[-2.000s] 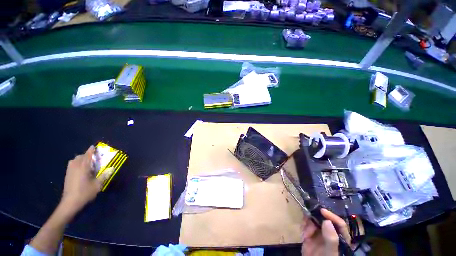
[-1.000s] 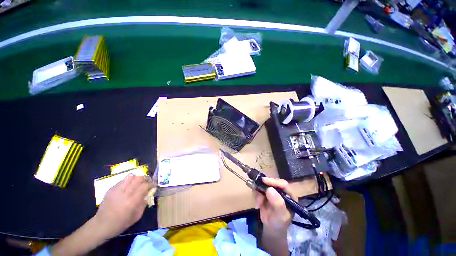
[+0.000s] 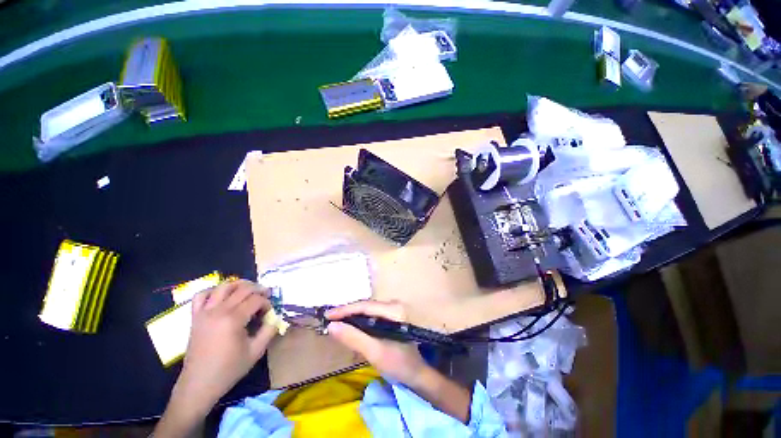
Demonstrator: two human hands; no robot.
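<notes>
My right hand (image 3: 373, 335) holds the black soldering iron (image 3: 390, 328), its tip pointing left to the circuit-board end of the white housing (image 3: 330, 281). My left hand (image 3: 229, 323) is at that same end, fingers bent over a small pale yellow piece (image 3: 276, 320); it partly covers a battery cell (image 3: 169, 332) on the black mat. Another yellow-edged piece (image 3: 195, 288) shows just above the hand. The exact contact of tip and leads is too small to tell. The housing lies on clear film on the tan board (image 3: 295, 197).
A cell stack (image 3: 79, 287) stands at far left. A black fan (image 3: 387, 198) is tilted on the board. The soldering station (image 3: 501, 248) carries a solder spool (image 3: 514, 162), with bagged parts (image 3: 612, 201) at its right. More cells (image 3: 152, 79) and housings (image 3: 420, 75) lie on the green belt.
My left hand has gone from the cell stack to the cell beside the housing, then to the housing's end. My right hand has brought the iron left and down to it. The view has shifted.
</notes>
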